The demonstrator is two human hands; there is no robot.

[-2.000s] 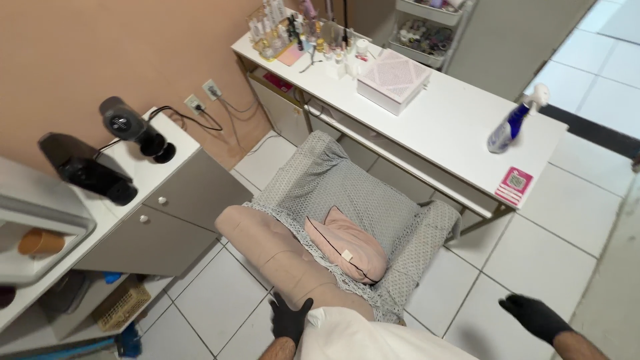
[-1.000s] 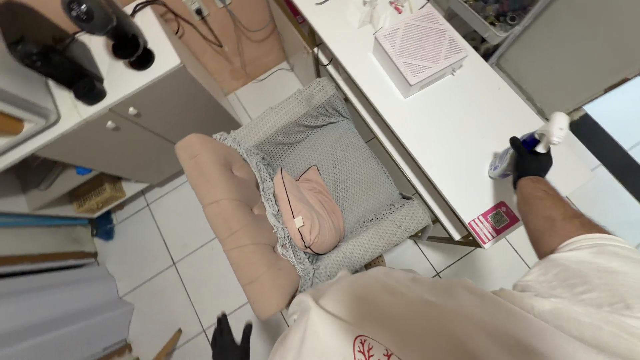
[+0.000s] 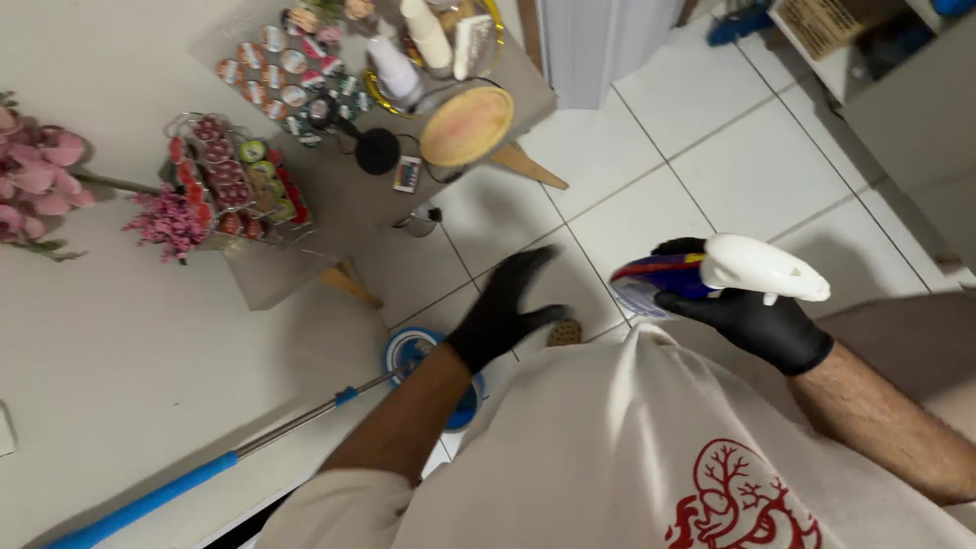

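My right hand [image 3: 747, 320], in a black glove, grips a spray bottle [image 3: 671, 280] with a purple-blue body and a white trigger head. The bottle is tilted on its side in front of my shirt. My left hand [image 3: 509, 309], also gloved in black, is blurred and holds nothing; its thumb and fingers are apart. It hangs over the tiled floor, just above and right of a blue mop bucket [image 3: 412, 349]. A grey side table [image 3: 335, 187] lies beyond it, bearing coffee capsules, a round wooden-rimmed piece [image 3: 468, 126] and a small remote control [image 3: 407, 174].
A mop with a blue handle [image 3: 152, 499] leans from the bucket along the wall. Pink artificial flowers [image 3: 46, 168] and a wire rack of capsules [image 3: 229, 183] are at the left. White cups [image 3: 395, 69] stand on a gold-edged tray. A grey cabinet [image 3: 915, 122] is at the right.
My right hand, empty at first, took hold of the spray bottle on the white desk and has lifted it away. The view has swung round to the side table and mop bucket.
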